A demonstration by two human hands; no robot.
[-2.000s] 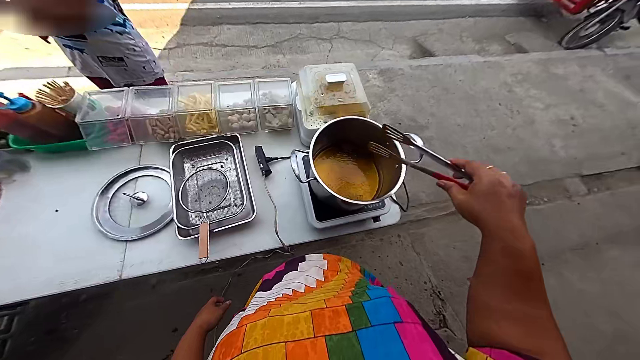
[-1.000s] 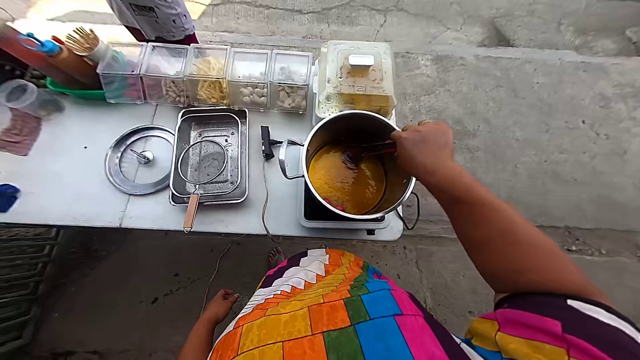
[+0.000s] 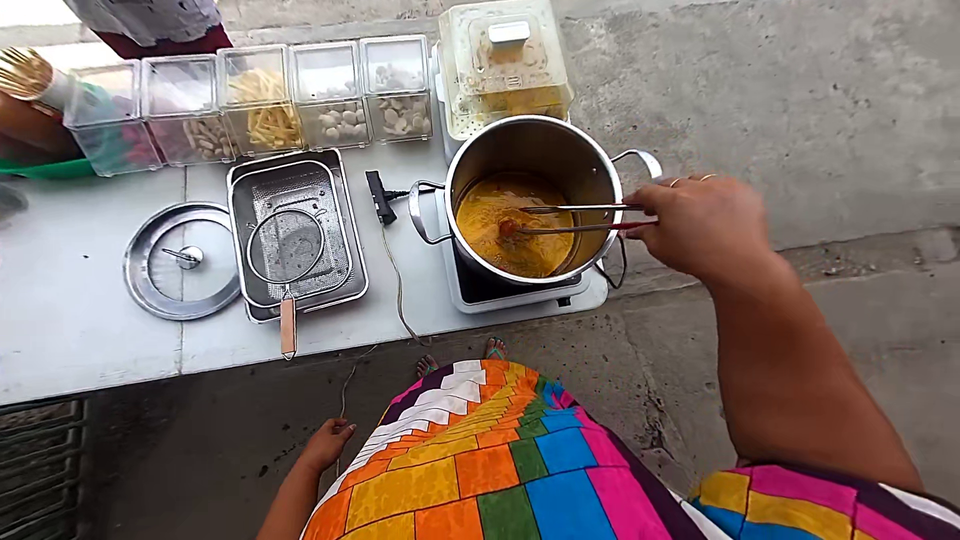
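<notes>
My right hand (image 3: 701, 221) holds metal tongs (image 3: 589, 228) with red on the grips, reaching in over the right rim of a deep steel pot (image 3: 532, 157). The tips are at a small reddish-brown piece (image 3: 509, 228) in the yellow-orange liquid (image 3: 517, 259); whether they grip it I cannot tell. The pot stands on a white portable cooker (image 3: 480, 301). My left hand (image 3: 328, 444) hangs low beside my colourful dress, away from the table, and nothing shows in it. A round strainer (image 3: 286, 247) with a wooden handle lies over a steel tray with a mesh basket (image 3: 341, 225).
A steel-rimmed lid (image 3: 142, 296) lies at the left. Clear food bins (image 3: 330, 124) line the table's back, beside a lidded plastic container (image 3: 506, 67). A black plug connector (image 3: 380, 197) and cord lie left of the pot. Another person (image 3: 154, 22) stands behind the table.
The tongs were above the pot's right rim two seconds ago, then went down into it. Now my right hand is farther right, outside the rim, with the tips still in the pot.
</notes>
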